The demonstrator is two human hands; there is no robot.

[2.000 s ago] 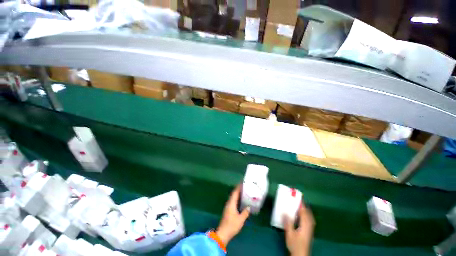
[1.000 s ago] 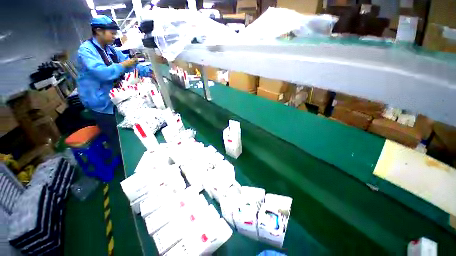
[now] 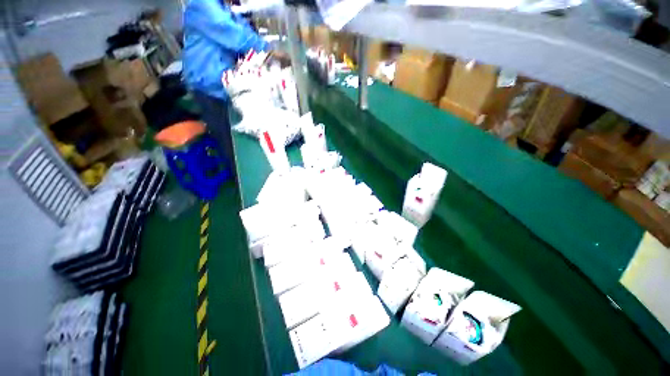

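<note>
Several white cartons with small red marks, the grouped cartons (image 3: 334, 301), stand close together on the green workbench (image 3: 252, 163) in front of me. At their near right end are two open cartons with raised flaps; the nearest open carton (image 3: 470, 330) shows dark and teal contents. A single carton (image 3: 424, 194) with its top flap up stands apart on the green conveyor belt (image 3: 507, 257). Neither of my hands is in view; only a bit of blue clothing shows at the bottom edge.
A person in blue (image 3: 213, 51) stands at the far bench beside a blue stool with an orange top (image 3: 195, 158). Stacked black-and-white trays (image 3: 99, 235) stand on the floor at left. A grey overhead shelf (image 3: 499, 51) crosses the upper right, with brown cartons (image 3: 470, 88) behind.
The view has swung left and down. My two hands, each at a carton two seconds ago, have left the picture. The bench cartons now appear further right.
</note>
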